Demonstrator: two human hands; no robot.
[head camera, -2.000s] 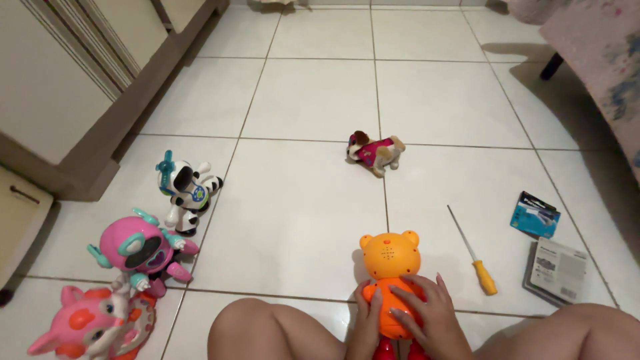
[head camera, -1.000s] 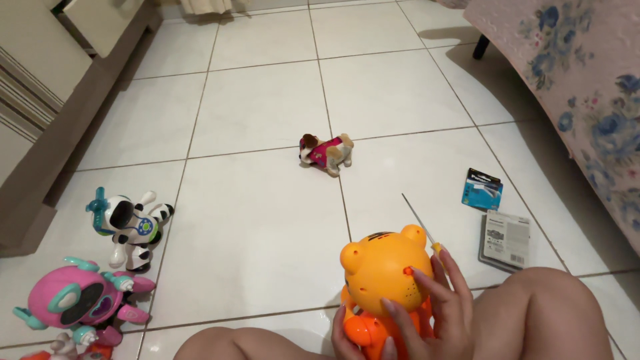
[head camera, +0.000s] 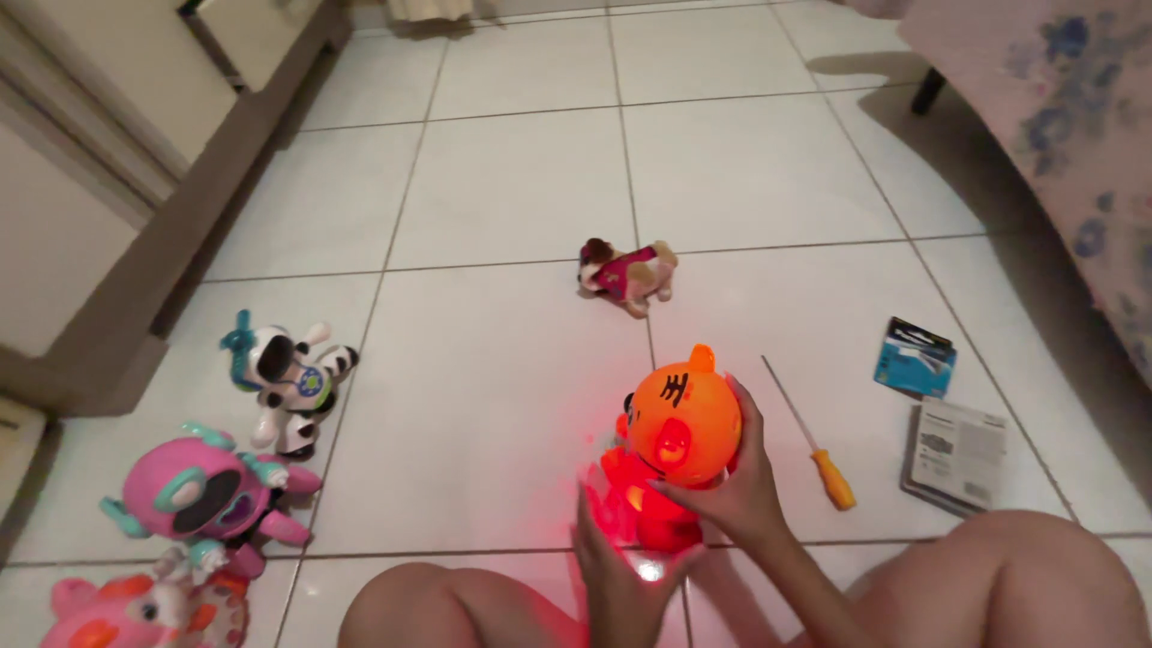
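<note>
An orange plastic tiger toy (head camera: 688, 418) with black forehead marks is lit up red around its lower body. My right hand (head camera: 742, 481) grips it at the side of the head and neck. Beneath and to the left, my left hand (head camera: 616, 562) cups the glowing lower body, its fingers partly washed out by red light. A screwdriver (head camera: 834, 480) with a yellow handle lies on the floor to the right of my right hand. Beyond the tiger lies a small plush dog (head camera: 630, 274) in a dark pink vest.
At left stand a zebra toy (head camera: 297, 382), a pink robot toy (head camera: 216, 495) and a pink animal toy (head camera: 144, 616). Blue battery packaging (head camera: 915, 358) and a clear-and-grey package (head camera: 956, 454) lie at right. Cabinets (head camera: 135, 81) line the left; floral fabric (head camera: 1062, 117) hangs right.
The tiger has turned from showing the back of its head to facing left, and its lower body now glows red. Both hands have shifted their hold. The screwdriver handle is uncovered.
</note>
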